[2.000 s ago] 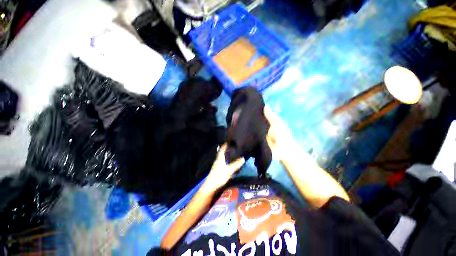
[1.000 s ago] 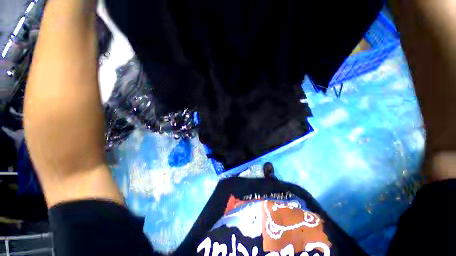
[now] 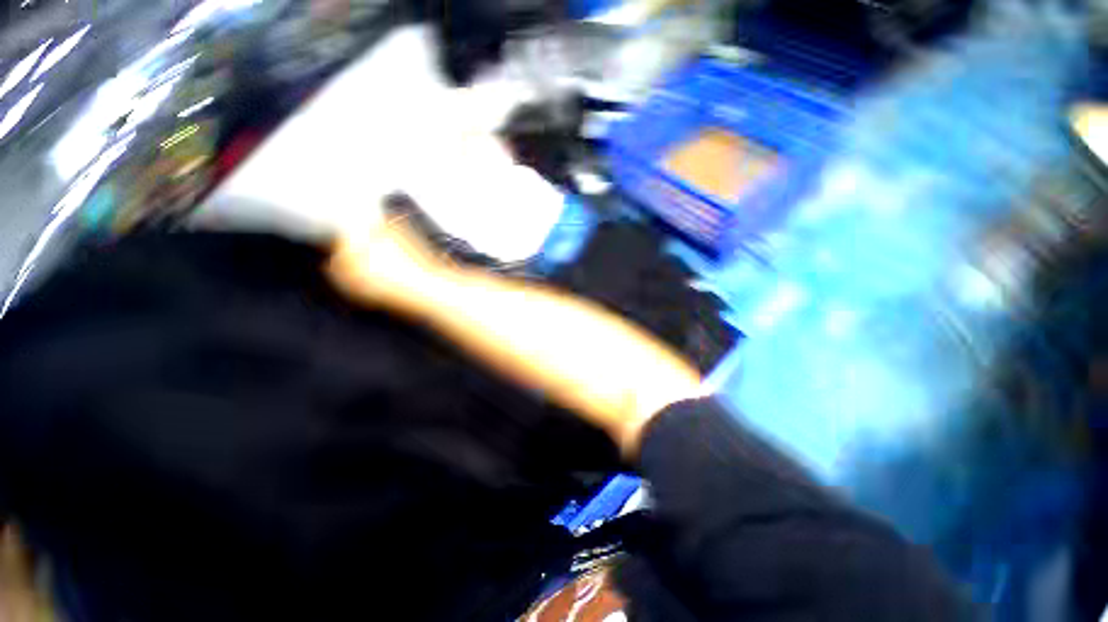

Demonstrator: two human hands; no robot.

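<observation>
A large black garment [image 3: 267, 413], blurred and without visible buttons, fills the left and lower part of the view. My right arm reaches across from the lower right. My right hand [image 3: 371, 261] is at the garment's upper edge and seems to grip it; its fingers are blurred. A small skin-coloured patch of my left hand or arm [image 3: 17, 577] shows at the lower left edge, cut off, so its grip is hidden. More black cloth [image 3: 644, 280] lies in a crate beyond my forearm, with a blue rim [image 3: 601, 504] showing below.
A white tabletop [image 3: 328, 146] is at the upper left. A blue crate [image 3: 680, 201] with flat brown cardboard [image 3: 723, 164] in it stands on the blue floor [image 3: 838, 328] beyond the black cloth. A pale round edge, perhaps a stool seat [image 3: 1094, 128], shows at the right.
The large black garment has moved from ahead of me to the left, with my right arm now across the view. The view has turned towards the table. My left arm has mostly left the picture.
</observation>
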